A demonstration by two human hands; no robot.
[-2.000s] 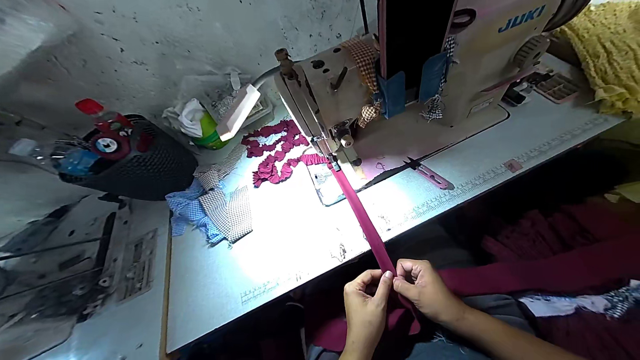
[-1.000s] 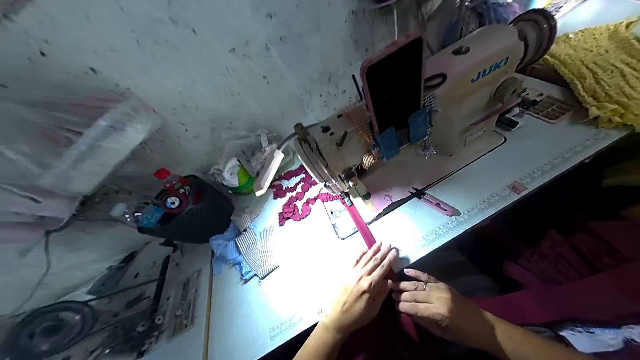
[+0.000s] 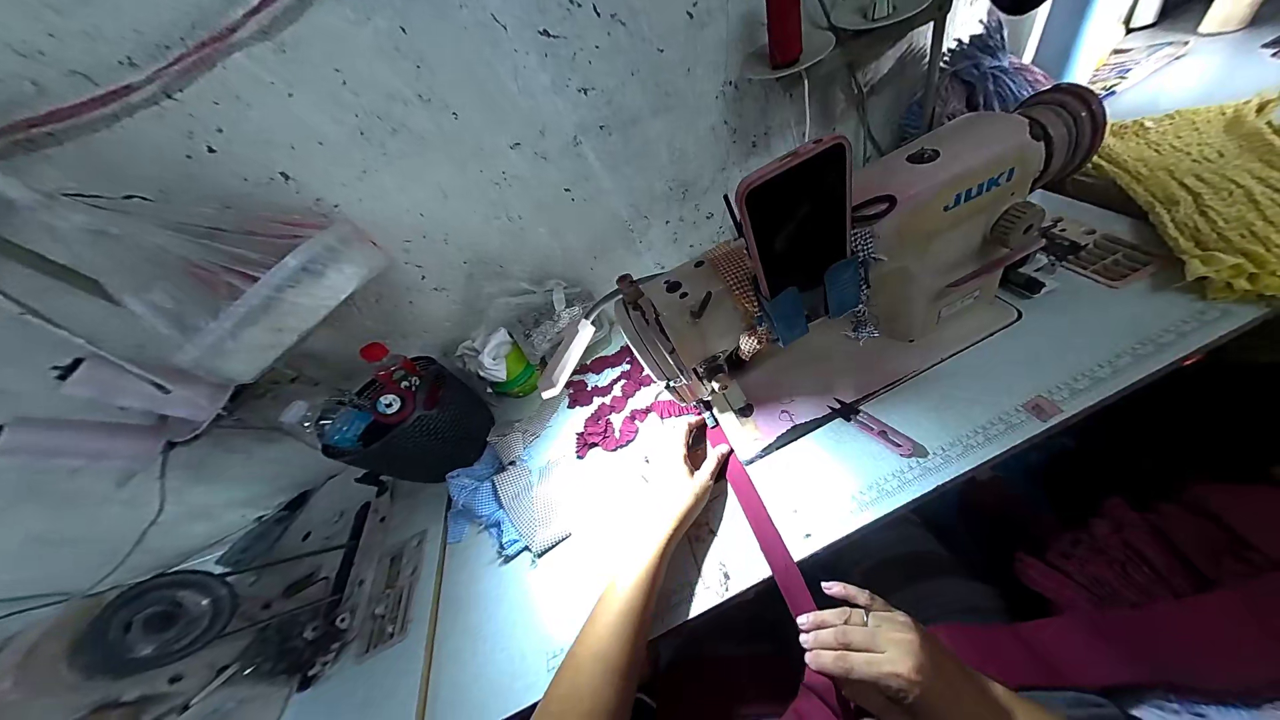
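A folded maroon fabric strip (image 3: 762, 520) runs from under the presser foot of a Juki sewing machine (image 3: 930, 220) down over the table's front edge. My left hand (image 3: 700, 465) is beside the presser foot, its fingertips at the strip's upper end; whether they pinch it is unclear. Nearer me, my right hand (image 3: 865, 640), with a ring on one finger, holds the strip's lower part at the table edge. Gathered maroon fabric (image 3: 612, 425) lies in loops behind and left of the needle area. Pink-handled thread snips (image 3: 880, 432) rest right of the foot.
Blue and checked fabric scraps (image 3: 515, 495) lie on the left of the table (image 3: 600, 560). Behind them stands a dark basket (image 3: 430, 430) with bottles. A phone (image 3: 800, 220) is propped against the machine. Yellow gathered fabric (image 3: 1190, 180) lies at the far right, near a small parts tray (image 3: 1110, 258).
My left hand has moved from beside my right hand up to the presser foot. My right hand remains low on the strip near the table edge. The view has shifted.
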